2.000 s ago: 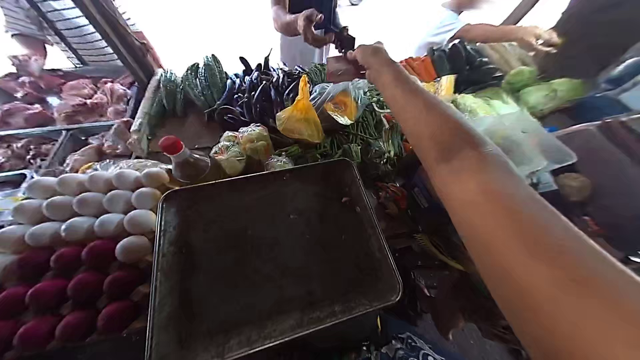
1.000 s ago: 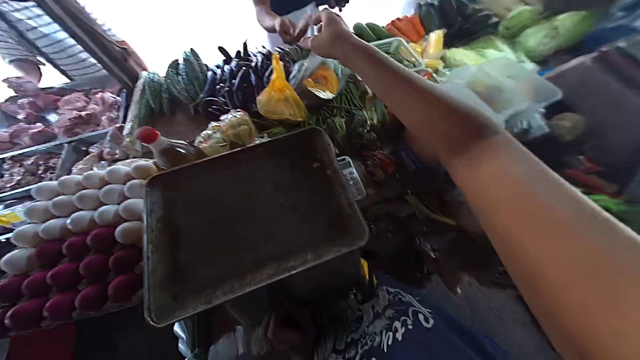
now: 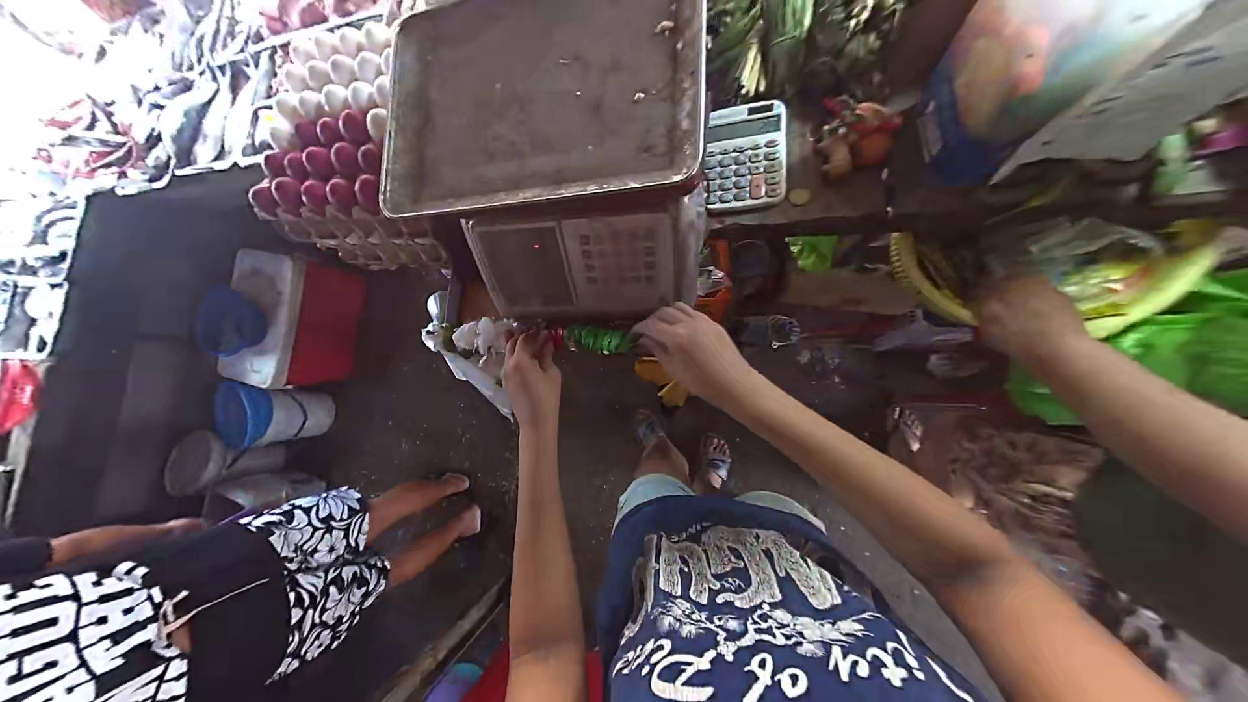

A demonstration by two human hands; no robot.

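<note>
My left hand [image 3: 531,370] is at a row of bundled plastic bags below the front of a weighing scale [image 3: 575,263]. Its fingertips touch the bags between a white bundle [image 3: 483,336] and a small red part; whether they pinch one is unclear. The fingers of my right hand [image 3: 687,351] are at the right end of the green plastic bags [image 3: 597,339], close under the scale's lower right corner; their grip is hard to make out. On top of the scale lies a worn metal tray [image 3: 536,107]. A yellow-orange bag [image 3: 668,382] hangs just below my right hand.
Stacked egg trays [image 3: 327,161] stand left of the scale, a calculator [image 3: 746,156] right of it. At the right, another person's arm [image 3: 1102,370] reaches to a yellow basket [image 3: 921,278]. A person in patterned shorts [image 3: 322,556] is at lower left, near a red-and-white cooler [image 3: 297,317] and buckets [image 3: 273,414].
My right hand was stretched out over the vegetables near another person's hands; it is now low, below the scale. My left hand has come into view. The view has tilted well down.
</note>
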